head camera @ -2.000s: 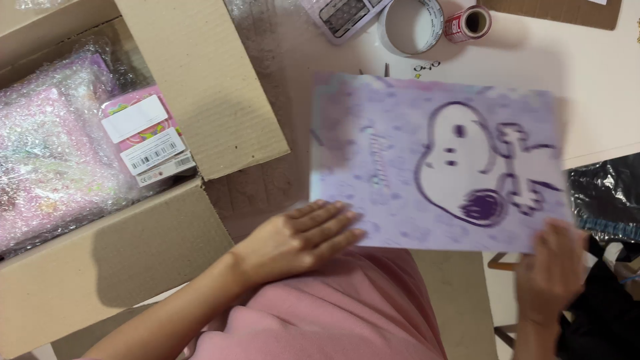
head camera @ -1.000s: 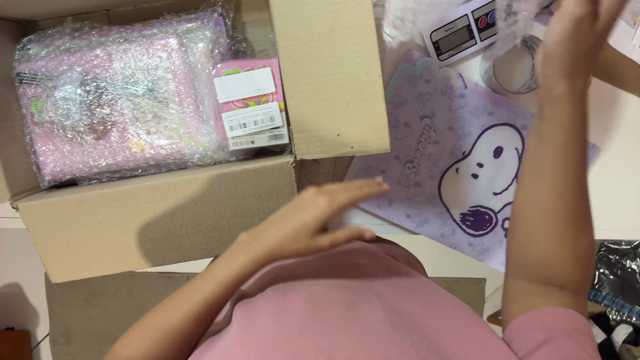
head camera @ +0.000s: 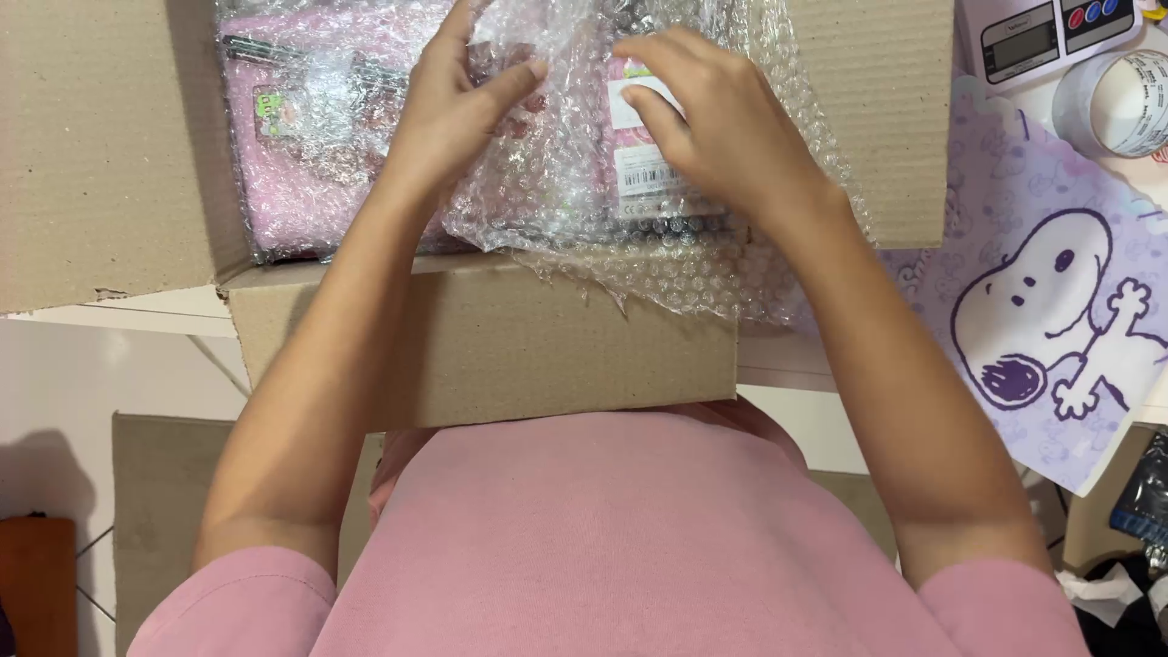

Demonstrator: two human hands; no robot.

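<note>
A sheet of clear bubble wrap (head camera: 547,196) lies over the right part of an open cardboard box (head camera: 566,342) and hangs past its front flap. My left hand (head camera: 461,105) rests at the wrap's left part, thumb and fingers spread. My right hand (head camera: 707,119) is on the wrap's right part with bent fingers, above a small pink package (head camera: 641,169) with white labels; whether it pinches the film cannot be told. A pink item wrapped in bubble film (head camera: 301,196) fills the left of the box.
Right of the box lie a purple sheet with a cartoon dog (head camera: 1031,310), a roll of tape (head camera: 1104,105) and a kitchen scale (head camera: 1040,41). A wide cardboard flap (head camera: 100,155) spreads left. A black plastic package (head camera: 1145,493) is at the far right edge.
Both hands have moved over the box. The bubble wrap, at the upper right one second ago, now lies across the box. The purple sheet, held two seconds ago, has been let go.
</note>
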